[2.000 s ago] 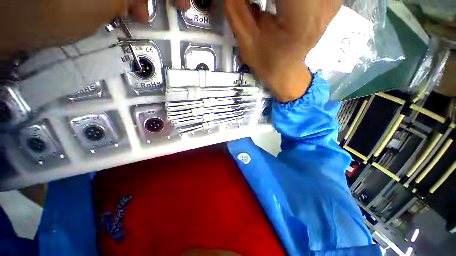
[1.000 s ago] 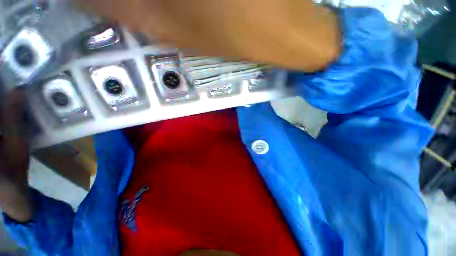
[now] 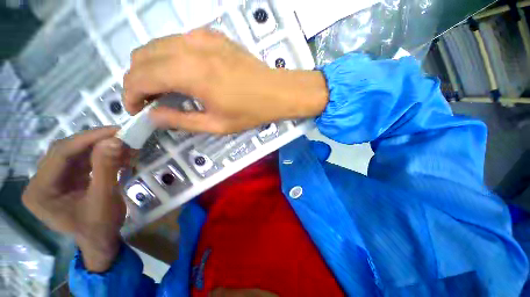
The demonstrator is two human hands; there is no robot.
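A short white strap-like piece (image 3: 136, 130) is held above the tray between my two hands. My left hand (image 3: 81, 185), slightly blurred, pinches its lower left end with thumb and fingers. My right hand (image 3: 197, 81) is curled over its upper end, thumb below and fingers above. A dark and silvery thing shows under my right palm; I cannot tell if it is held or lies in the tray. The large white tray (image 3: 255, 158) lies tilted across the view, with silver watch bodies (image 3: 199, 161) in its pockets. My hands hide its middle.
Pale strips (image 3: 64, 64) lie at the upper left. A clear plastic bag (image 3: 354, 35) and a white sheet (image 3: 325, 13) lie beyond the tray at the top. Another plastic bag (image 3: 23, 255) is at the lower left. A yellow-edged rack (image 3: 485, 52) stands at the upper right.
The view has shifted and turned, so the tray now slants more. My hands, apart a second ago, have come together over the tray with the white piece between them.
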